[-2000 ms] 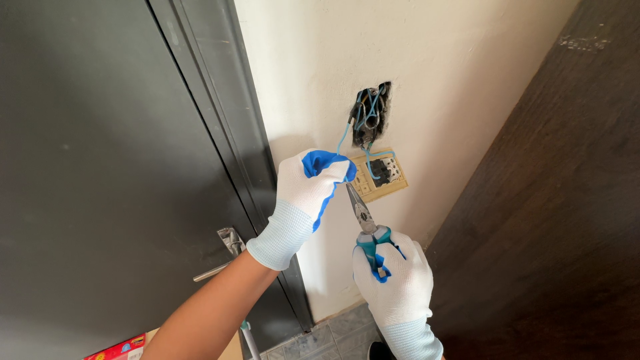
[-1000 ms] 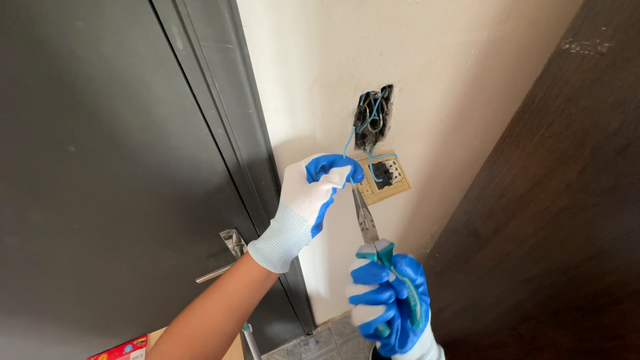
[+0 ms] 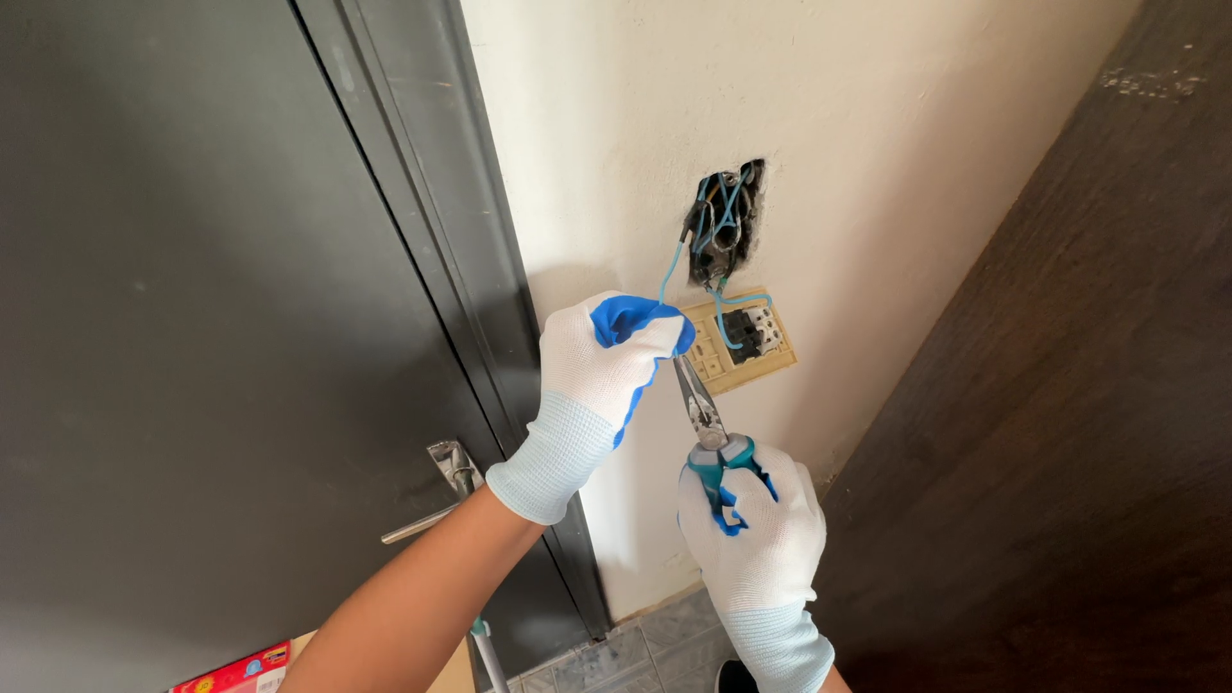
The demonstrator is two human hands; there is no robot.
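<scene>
My left hand (image 3: 611, 356), in a white knit glove with blue coating, pinches a thin blue wire (image 3: 671, 272) that comes out of a rough wall opening (image 3: 722, 221) with several wires in it. My right hand (image 3: 751, 529), gloved alike, is closed around the teal and grey handles of long-nose pliers (image 3: 708, 423). The pliers' jaws point up, their tips at my left fingertips; whether they grip the wire cannot be told. A yellowed plastic switch or socket plate (image 3: 746, 371), seen from its back, hangs below the opening on blue wires, partly behind my left fingers.
A dark door (image 3: 241, 289) with a metal lever handle (image 3: 419, 523) is at left. A dark brown wooden panel (image 3: 1039, 433) slants along the right. Grey floor tiles (image 3: 674, 640) lie below. A red printed package (image 3: 241, 674) is at the bottom left.
My right hand has turned from palm-side up one second ago to back-side up, still holding the pliers. My left hand has stayed nearly in place with the wire.
</scene>
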